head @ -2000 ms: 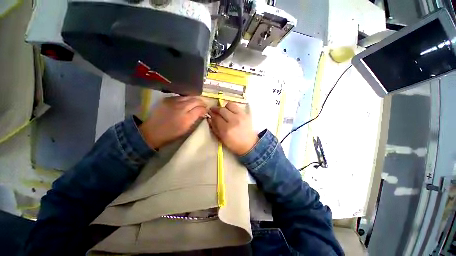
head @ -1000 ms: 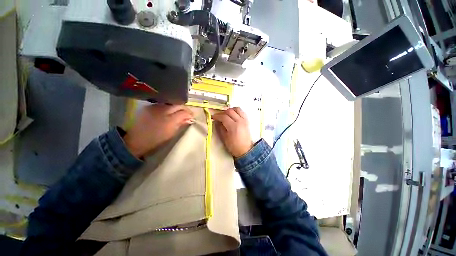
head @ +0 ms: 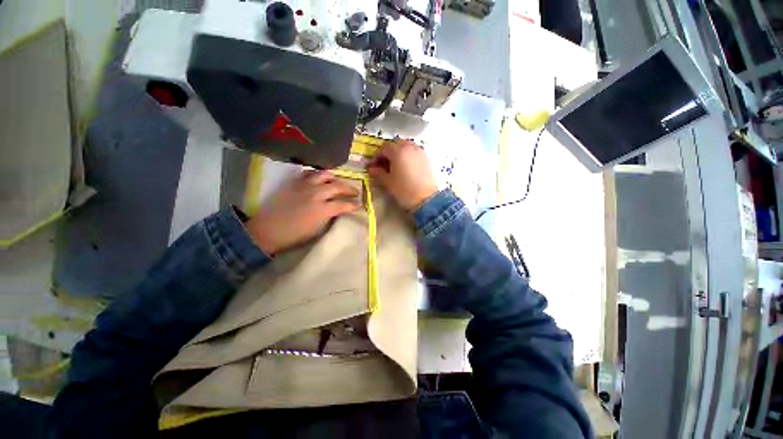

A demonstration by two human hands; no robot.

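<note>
The beige sewn cover piece (head: 300, 296) lies from the clamp down to my lap, with a yellow binding strip (head: 373, 249) running down it. A toothed zipper line (head: 313, 353) shows in its opening near my lap. My left hand (head: 300, 210) lies flat on the piece's upper left, fingers near the strip. My right hand (head: 403, 174) is at the right end of the yellow clamp frame (head: 365, 147), fingers bent together and partly covering the frame. Whether its fingertips hold anything is hidden. The dark grey sewing machine head (head: 275, 99) stands just above my left hand.
The control screen (head: 634, 105) stands at the right, with a yellow disc (head: 532, 119) beside it and a black cable (head: 531, 171) curving down. Dark thread snips (head: 517, 256) lie right of my right sleeve. Stacked beige pieces (head: 39, 129) lie at the far left.
My right hand has moved up from the fabric's top edge onto the clamp frame. My left hand has flattened on the piece. The piece's lower opening shows wider, and the view has shifted.
</note>
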